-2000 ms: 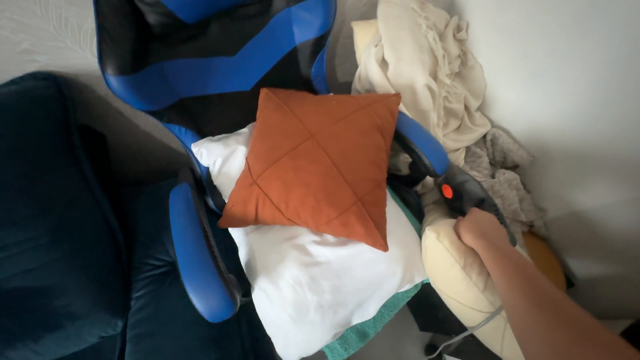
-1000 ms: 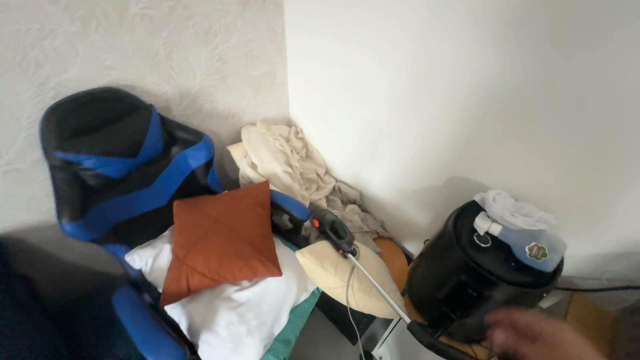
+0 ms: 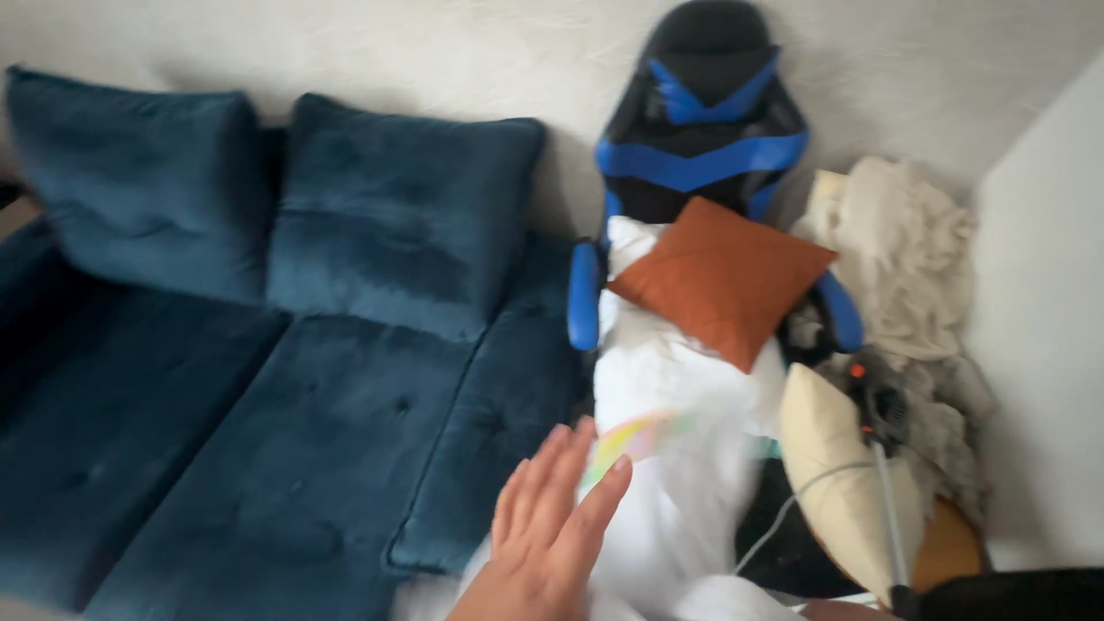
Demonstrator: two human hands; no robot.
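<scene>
My left hand (image 3: 552,526) reaches up from the bottom centre, back upward, fingers extended and thumb apart, with nothing visibly gripped. Beyond and beside it is a blurred white cloth (image 3: 673,509) with a patch of coloured print. A strip of skin at the lower right edge may be my right hand (image 3: 849,611); its fingers are hidden. A rust-orange cushion (image 3: 724,280) lies on white bedding (image 3: 642,371) on a black and blue gaming chair (image 3: 703,164). Right of the chair, a corded device (image 3: 880,405) with a dark body and metal tube rests by a cream cushion (image 3: 824,474).
A dark blue velvet sofa (image 3: 328,414) with two back cushions (image 3: 401,216) fills the left. A heap of cream fabric (image 3: 906,259) stands against the wall at right. A grey cord (image 3: 780,522) loops near the cream cushion. A black object (image 3: 1018,595) is at the lower right.
The view has swung left onto the sofa. My left hand and the printed white cloth have come into view. My right hand, earlier by the device and then near a black bin-like container, is now mostly out of view.
</scene>
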